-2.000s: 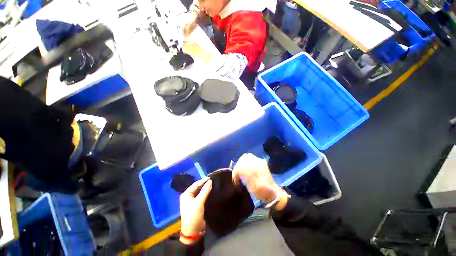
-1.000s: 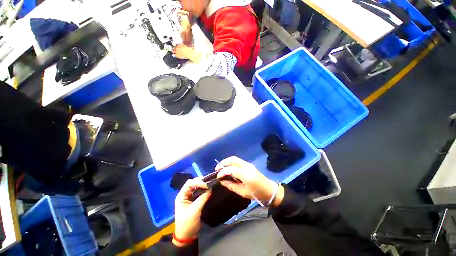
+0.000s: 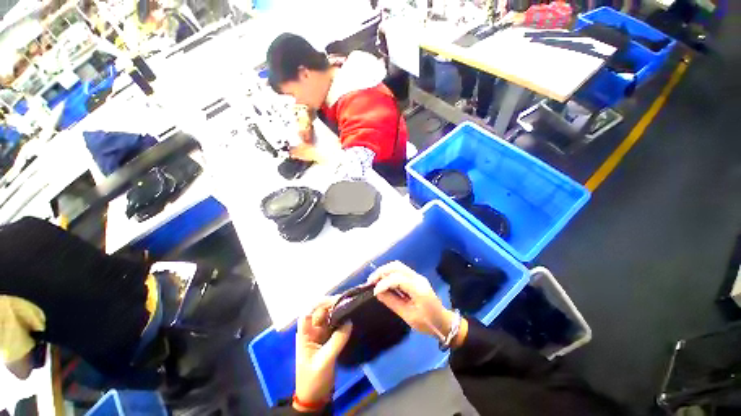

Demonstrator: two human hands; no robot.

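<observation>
A black sewn pouch [image 3: 370,329] is held between my two hands above the blue totes, its rim facing up. My left hand [image 3: 319,353] grips its left edge, with the thumb near the rim. My right hand [image 3: 414,302] holds the upper right part of the rim with its fingertips. I cannot tell whether a small tool or thread is in the right fingers. Below, a blue tote [image 3: 516,284] has black pieces [image 3: 471,280] in it.
Stacked round black pouch bodies [image 3: 352,203] stand on the white table [image 3: 280,276]. A person in red [image 3: 370,118] works at a sewing machine. Another blue tote [image 3: 548,215] and a white basket [image 3: 569,309] stand to the right. Another person [image 3: 77,292] is at the left.
The view has tilted up, showing more of the seated person. The pouch has turned so its rim faces up, and my right hand, raised at first, is now on the rim.
</observation>
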